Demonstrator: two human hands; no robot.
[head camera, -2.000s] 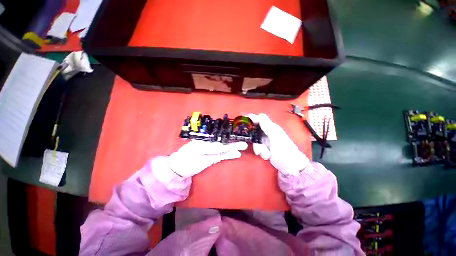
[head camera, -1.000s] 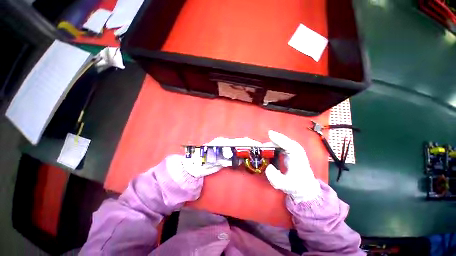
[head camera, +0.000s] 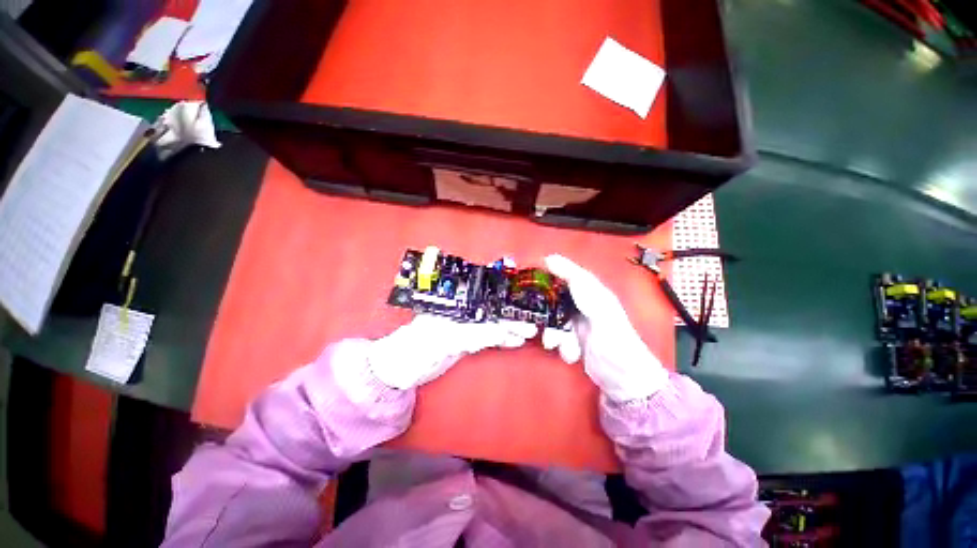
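Observation:
A long narrow power supply board (head camera: 463, 289) is held over the red foam sheet (head camera: 311, 278), its parts side towards me. A yellow block shows near its left end and a round reddish-green coil near its right end. My left hand (head camera: 434, 348), in a white glove, is under the board's near edge and supports it. My right hand (head camera: 595, 326), also gloved, grips the board's right end. The fingertips behind and under the board are partly hidden.
A black bin (head camera: 471, 145) lined with red foam stands beyond the board, a white slip (head camera: 624, 77) inside. Side cutters (head camera: 666, 280) lie right on a white perforated card (head camera: 699, 241). More boards (head camera: 923, 326) are at far right. Record sheets (head camera: 59, 203) are at left.
The board has turned over from its edge-on pose, so its parts side faces me. Both hands turned with it and still hold it. The whole view has shifted slightly.

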